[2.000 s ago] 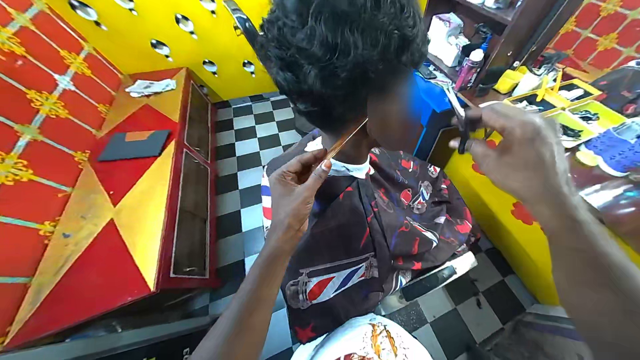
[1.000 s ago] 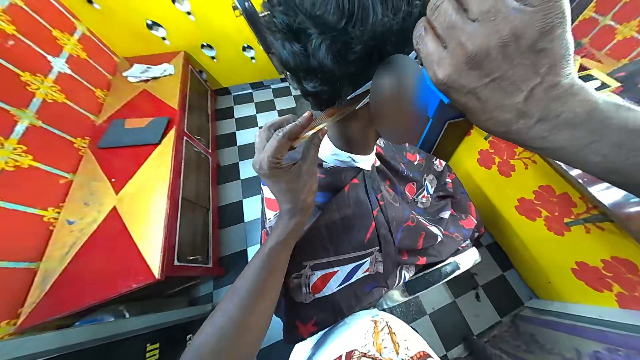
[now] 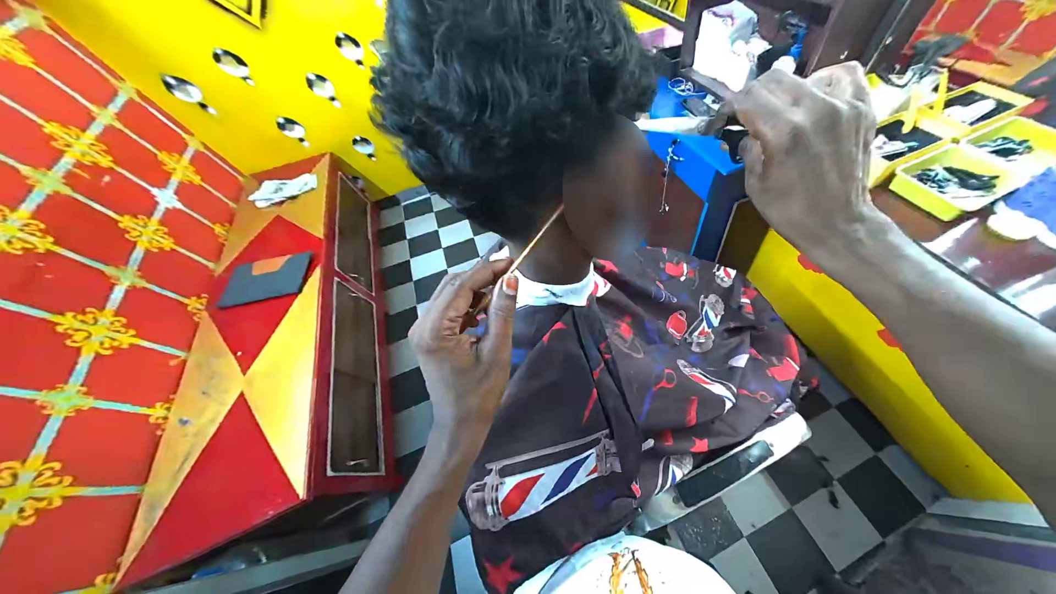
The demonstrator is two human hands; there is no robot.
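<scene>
A seated person with wavy dark hair (image 3: 511, 99) wears a black barber cape (image 3: 561, 388) printed with barber poles, over a white neck strip (image 3: 554, 292). Pinched between the thumb and fingers of my left hand (image 3: 466, 330) is a thin amber-coloured comb (image 3: 536, 242), seen nearly edge-on, its end close to the hair behind the ear area. My right hand (image 3: 804, 148) is raised to the right of the head, closed around the dark handles of scissors (image 3: 681, 125), whose blades point left toward the head. Whether the blades are apart is unclear.
Left stands a red and yellow cabinet (image 3: 272, 363) with a dark flat case (image 3: 266, 279) and a folded cloth (image 3: 283, 190) on top. At right, a counter holds yellow trays (image 3: 957, 177) of small items. A footrest or chair part (image 3: 726, 474) juts out beside the cape.
My right hand, close over the head one second ago, has moved off to the right with the scissors. The comb in my left hand now points more steeply up toward the nape.
</scene>
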